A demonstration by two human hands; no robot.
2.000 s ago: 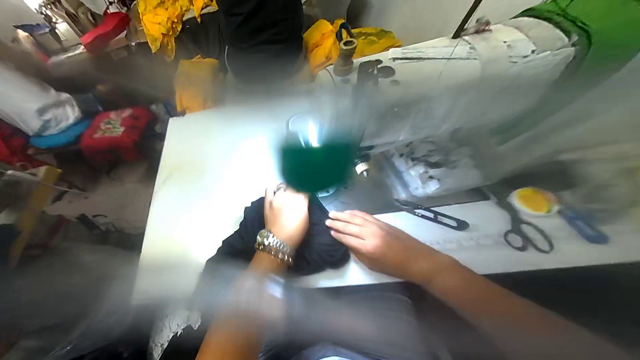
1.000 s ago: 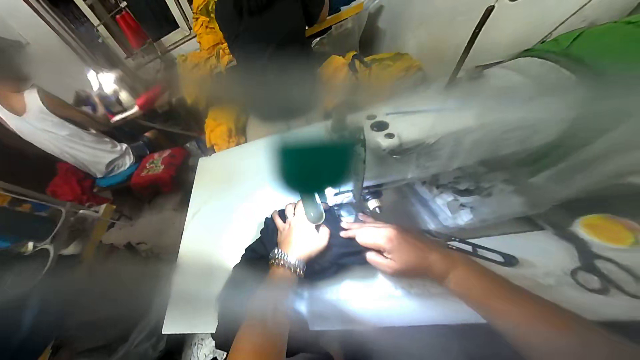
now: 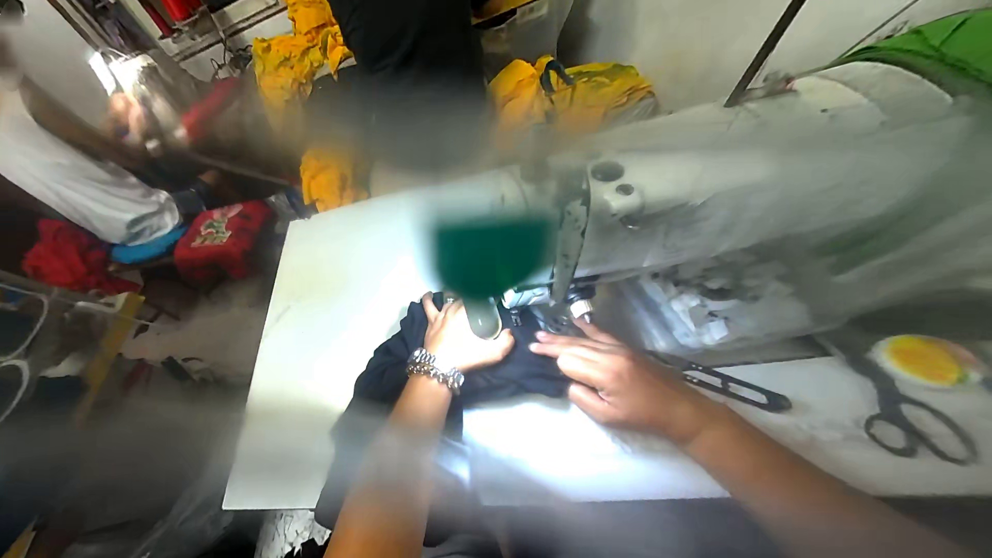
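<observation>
Dark fabric lies bunched on the white table of a sewing machine, under the needle area. My left hand, with a metal watch or bracelet at the wrist, rests on the fabric just left of the presser foot, fingers bent; part of it is hidden by a blurred green and clear lamp-like shape. To the right of the foot, my right hand lays its fingertips at the fabric's right part. Whether either hand grips the cloth is not clear.
Black scissors, thread snips and a round yellow-and-white item lie at the right. Yellow cloth is behind the machine. A person in white sits at the left. Another in dark clothes is across the table.
Both hands stay on the dark fabric beside the needle area. My right hand's index finger now reaches up near the machine's metal knob. The view has shifted.
</observation>
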